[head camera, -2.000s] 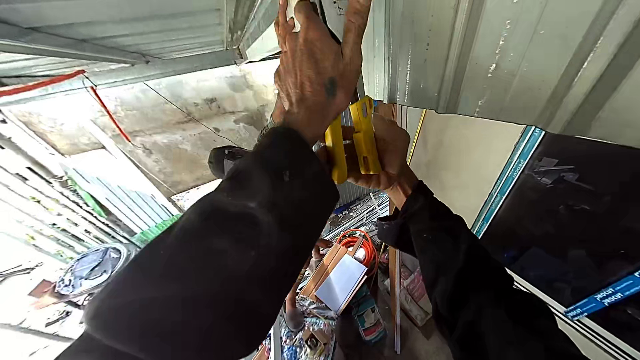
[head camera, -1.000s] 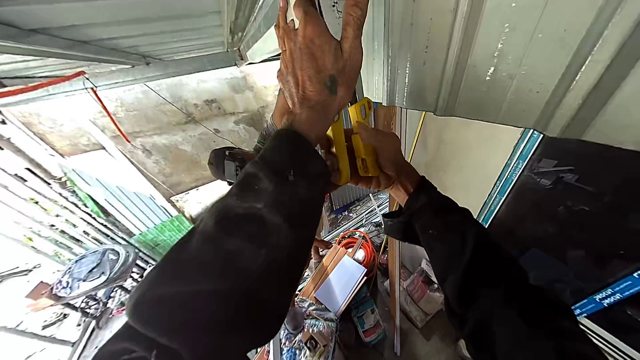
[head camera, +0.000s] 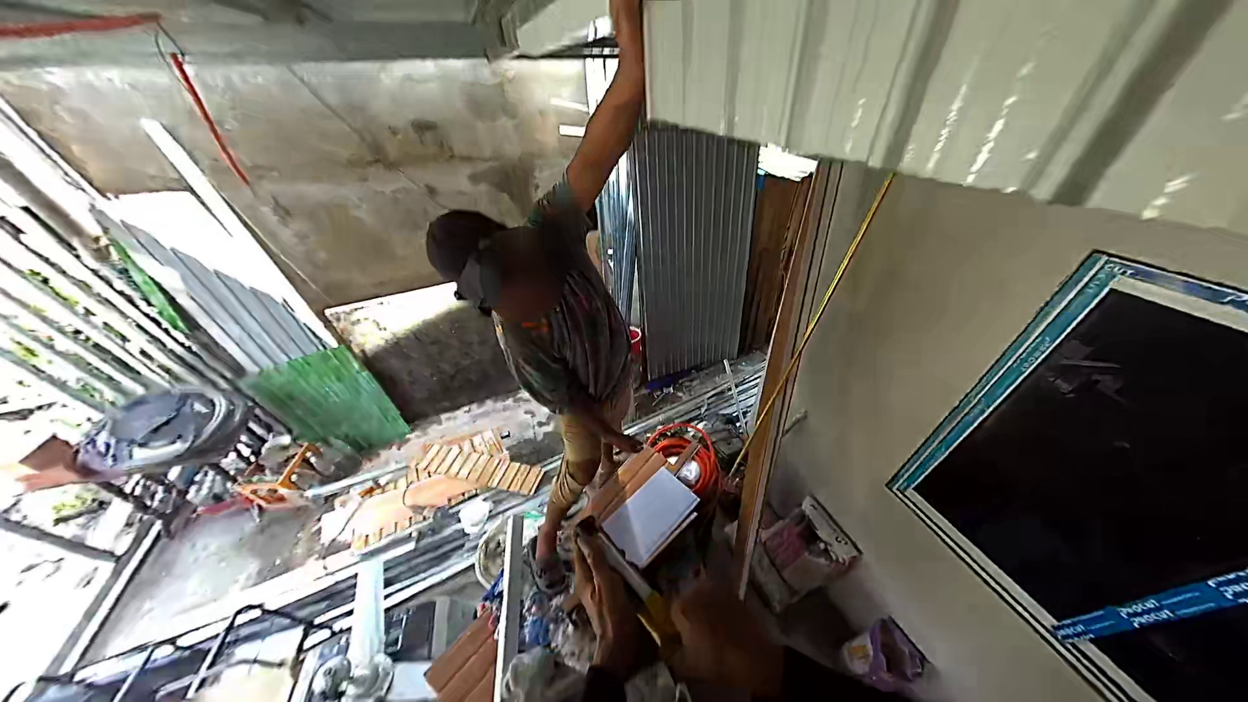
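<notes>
Low in the head view, my left hand (head camera: 606, 609) has its fingers extended beside a long tool with a pale shaft (head camera: 629, 570) and a dark end; its grip is unclear. My right hand (head camera: 721, 624), blurred by motion, is closed around a yellow tool (head camera: 660, 621), whose exact kind cannot be told. Whether the yellow part and the pale shaft are one piece is unclear. Just beyond the hands lies a brown box with a white panel (head camera: 648, 517) on top, beside a coiled orange hose (head camera: 707, 444).
A co-worker (head camera: 570, 312) stands ahead, one arm raised to the corrugated metal sheet (head camera: 877, 88), the other hand near the box. A wooden post (head camera: 775, 419) and yellow strip (head camera: 829, 302) rise at right, near a dark framed window (head camera: 1102, 439). Metal profiles and debris cover the floor.
Both my hands have come down from the overhead sheet edge to low in the view, the yellow tool with them. The co-worker, mostly hidden before, now shows. The view has shifted.
</notes>
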